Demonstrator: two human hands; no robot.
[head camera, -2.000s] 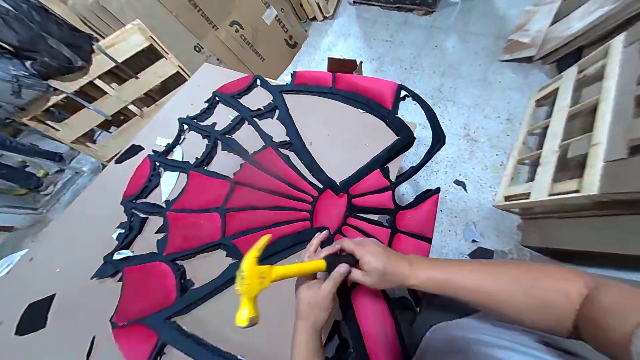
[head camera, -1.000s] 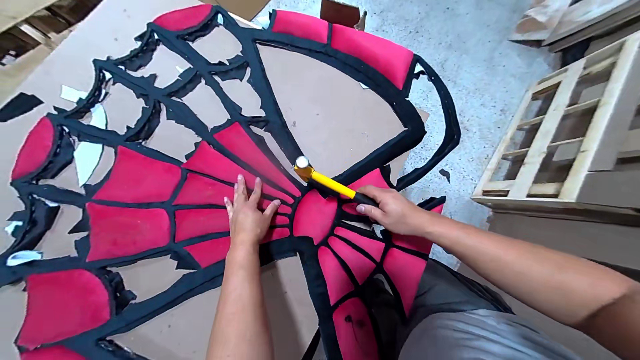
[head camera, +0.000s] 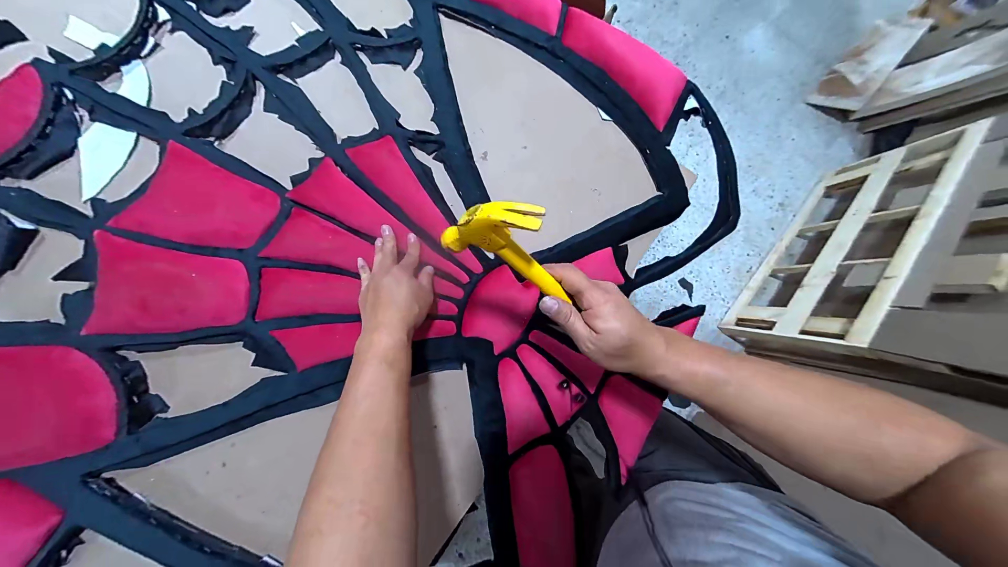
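My right hand (head camera: 602, 319) grips the lower handle of a yellow claw hammer (head camera: 504, 232), whose head is raised or resting just above the narrow ends of the fanned pink padded panels (head camera: 362, 244); contact cannot be told. Flat on those panels, left of the hammer, lies my left hand (head camera: 394, 283) with its fingers apart, holding nothing. Black fabric-covered strips (head camera: 488, 394) frame the pink panels and spread like a web. An oval pink panel (head camera: 498, 309) sits where the strips meet, below the hammer head. Two small dark objects (head camera: 571, 391) rest on a lower pink panel.
The framework lies on a tan board (head camera: 543, 134). Pale green scraps (head camera: 114, 153) are at the upper left. A wooden pallet (head camera: 866, 244) stands at the right on the speckled floor (head camera: 768, 94), with flat boards (head camera: 937, 71) beyond it. My clothed leg is at the near edge.
My left hand has left the hammer and lies on the pink panels. The hammer, first pointing left near the lower strips, is now over the fan's narrow ends. The view has shifted closer.
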